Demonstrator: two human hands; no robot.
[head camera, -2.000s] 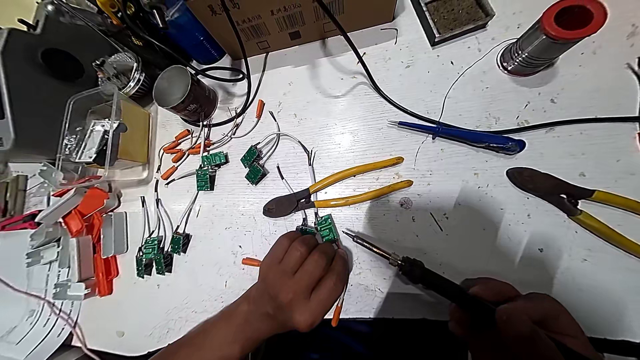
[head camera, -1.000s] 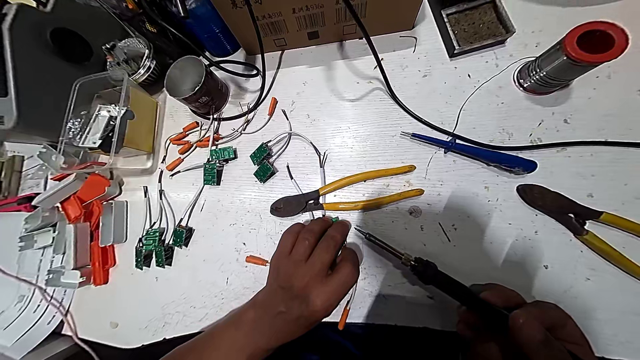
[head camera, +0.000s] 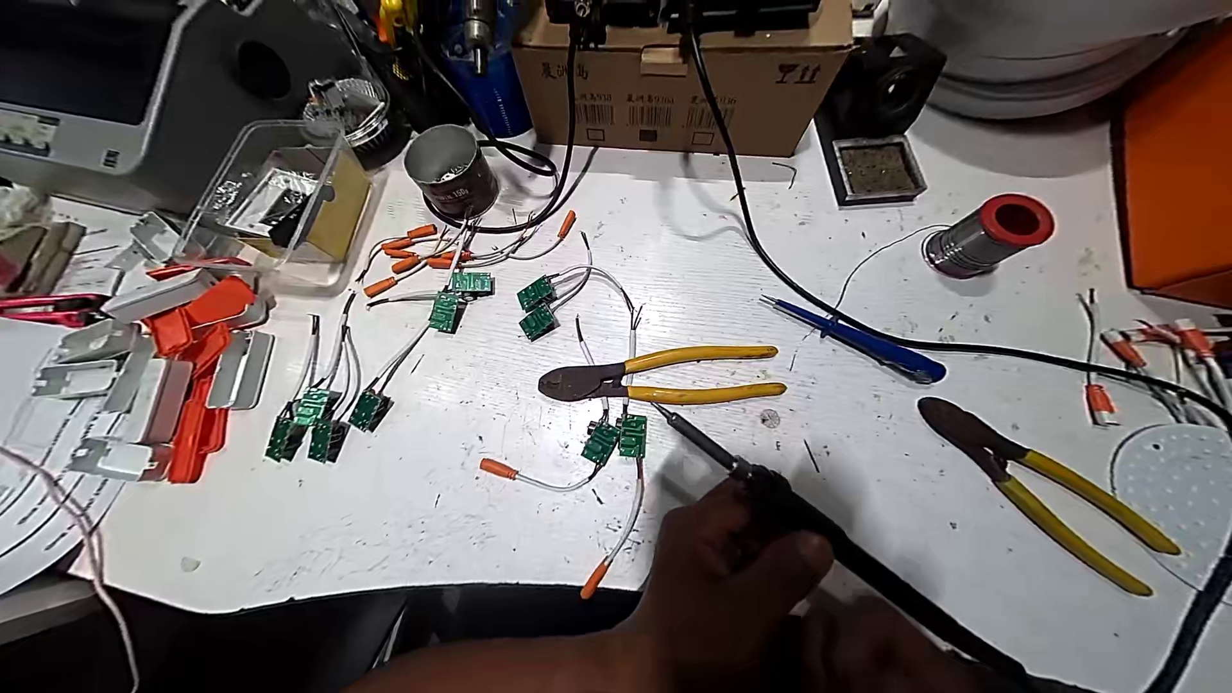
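My left hand (head camera: 722, 577) reaches across from the lower left, its fingers closed around the front of the soldering iron (head camera: 799, 515). The iron's tip points up and left, beside two small green circuit boards (head camera: 616, 439) with white leads and orange connectors (head camera: 498, 468). Below and right, my right hand (head camera: 871, 640) is dark and blurred near the iron's handle; its grip is unclear. Yellow-handled cutting pliers (head camera: 707, 394) lie over the white leads, just above the boards. More wired boards (head camera: 313, 407) lie to the left.
A second pair of cutting pliers (head camera: 1083, 520) and a blue screwdriver (head camera: 857, 339) lie at right. Behind are a solder spool (head camera: 972, 250), an iron stand with sponge (head camera: 876, 170), a cardboard box (head camera: 674, 106) and a metal can (head camera: 450, 178). Orange and grey casings (head camera: 197, 375) are piled left.
My left hand has left the two boards near the pliers and moved right to the soldering iron. Both boards now show uncovered. The view has shifted and takes in more at right.
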